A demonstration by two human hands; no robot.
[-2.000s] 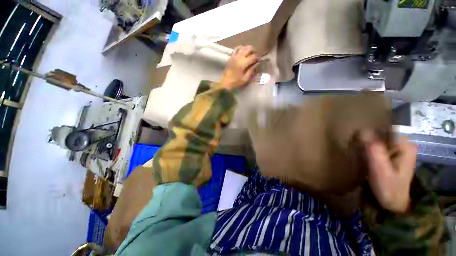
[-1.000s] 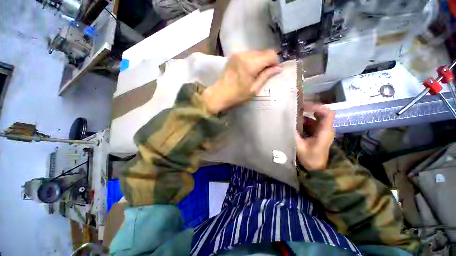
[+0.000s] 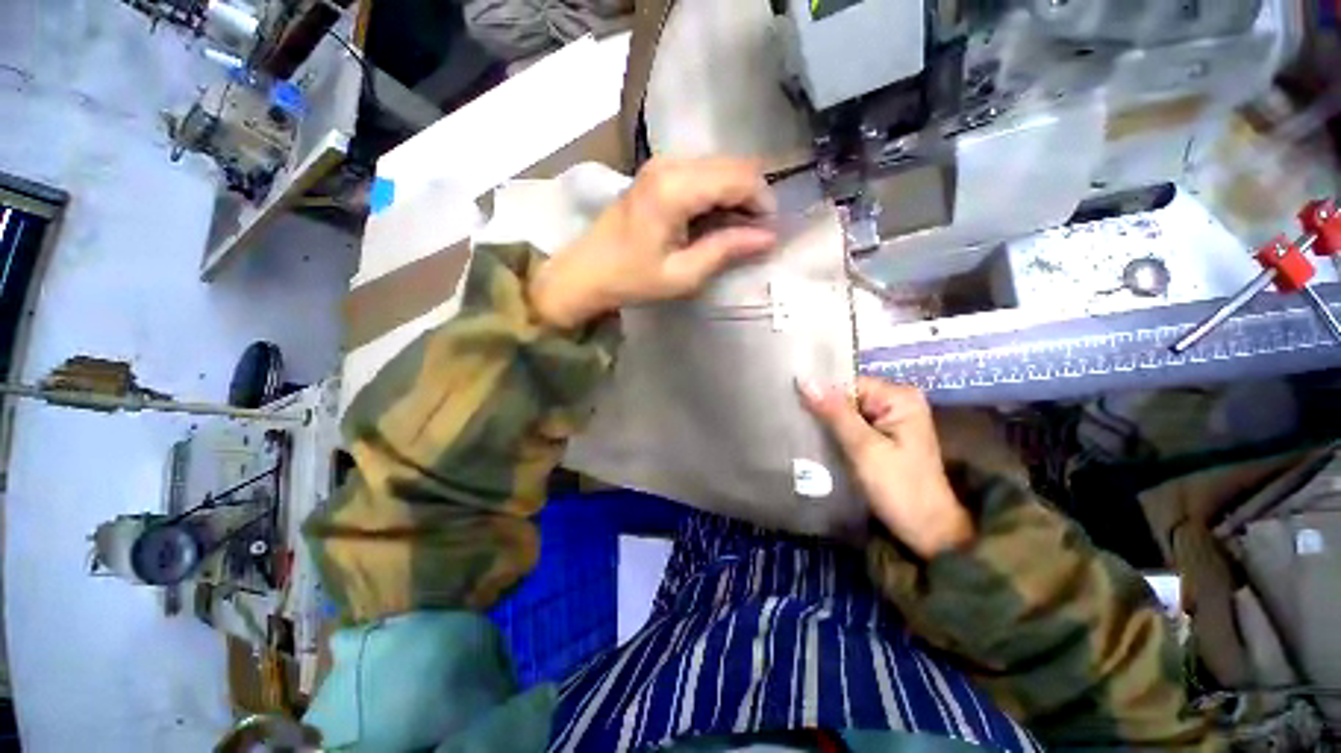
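Note:
A large beige fabric panel (image 3: 706, 383) lies over the table's front edge and hangs towards my apron. Its stitched right edge runs up to the needle area of the overlock machine (image 3: 865, 59). A white label (image 3: 810, 478) is on its lower right corner. My left hand (image 3: 662, 236) is over the upper part of the panel, fingers curled with a gap between thumb and fingers; whether it grips cloth is unclear. My right hand (image 3: 887, 449) pinches the panel's right edge between thumb and fingers.
A measuring tape (image 3: 1088, 350) runs along the table's front edge. Red clamps (image 3: 1284, 265) on metal rods are at right. A metal ring (image 3: 1144, 277) lies on the white surface. A blue crate (image 3: 566, 589) is below the table. Cut pieces (image 3: 1302, 566) are heaped at lower right.
Over two seconds the panel has been brought flat, its edge towards the needle area. Since one second ago, my left hand has moved slightly left, and my right hand has moved down the edge.

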